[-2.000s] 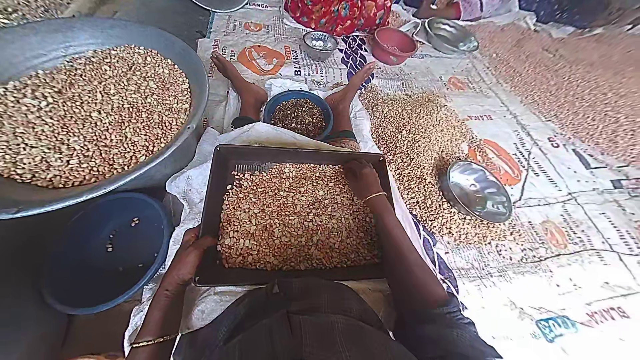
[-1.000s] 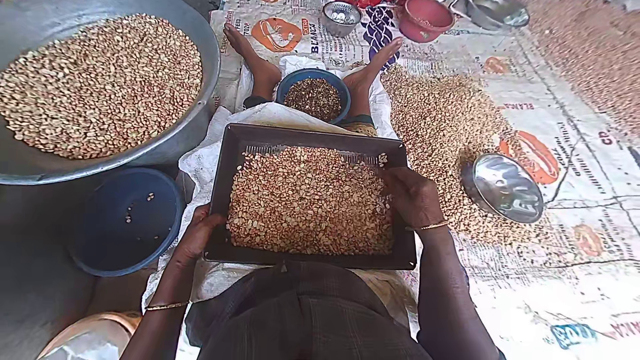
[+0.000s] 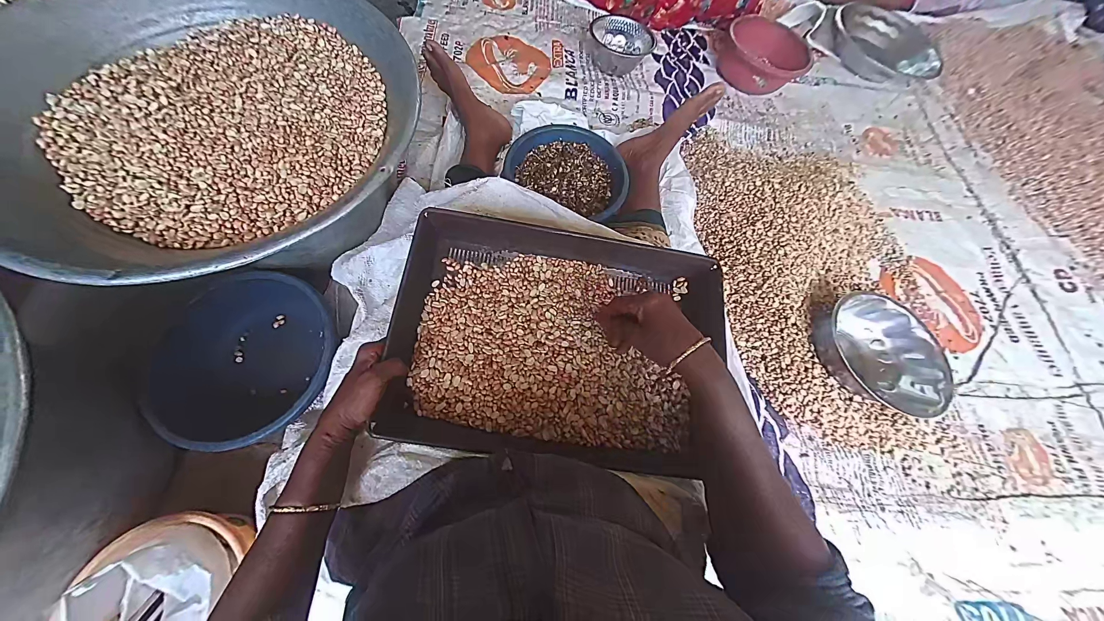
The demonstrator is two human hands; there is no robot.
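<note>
A dark rectangular tray (image 3: 565,231) lies tilted across my lap, with a layer of split nuts or beans (image 3: 526,345) in it. My left hand (image 3: 362,388) grips the tray's left edge, thumb over the rim. Over the upper right of the layer is my right hand (image 3: 647,326), its fingers bent down at the pieces; whether it pinches any is hidden. A slotted strip of the tray's bottom shows along the far side. Beyond the tray, between my feet, sits a small blue bowl (image 3: 515,159) of darker bits.
At left stand a large metal basin (image 3: 401,164) heaped with the same pieces and a blue tub (image 3: 323,345) holding a few. A loose pile (image 3: 768,233) and a steel bowl (image 3: 893,354) lie right on printed sacking. A red bowl (image 3: 763,53) and metal bowls stand at the far side.
My right hand has left the tray's right side and moved inward over the pieces. My left hand stays on the left edge.
</note>
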